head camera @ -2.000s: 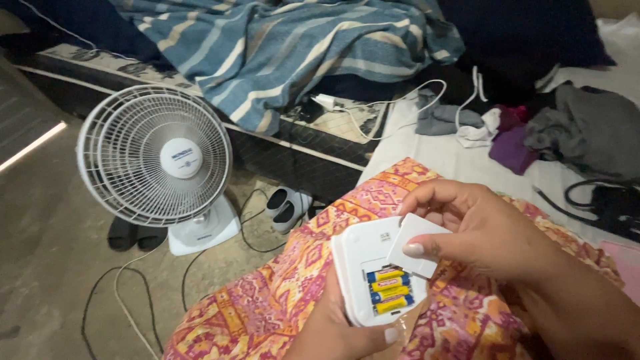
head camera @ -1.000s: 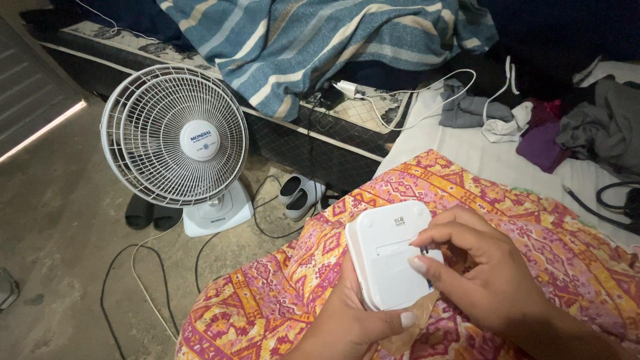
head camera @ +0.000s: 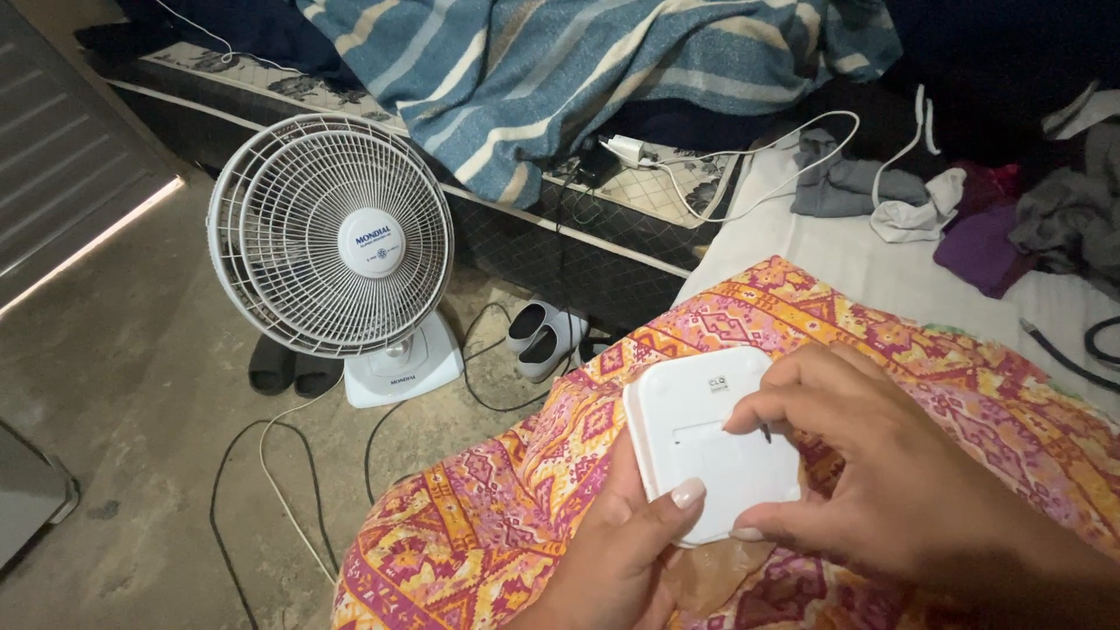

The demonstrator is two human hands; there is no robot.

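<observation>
A white, rounded-square plastic device lies back side up between my hands, above the patterned cloth over my lap. Its battery cover sits over the compartment, hiding the batteries; whether it is latched I cannot tell. My left hand grips the device from the lower left, its thumb on the cover. My right hand holds the right side, with the index fingertip at the cover's upper edge and the thumb at the lower edge. A piece of crumpled translucent film hangs beneath the device.
A white desk fan stands on the concrete floor, with dark slippers, grey shoes and loose cables around it. Behind are a mattress edge and a striped blanket. Clothes and a white charger lie on the beds.
Two seconds ago the compartment showed several yellow-and-blue batteries, with the cover held in my right hand; the cover now lies over them. My left thumb has moved onto the cover.
</observation>
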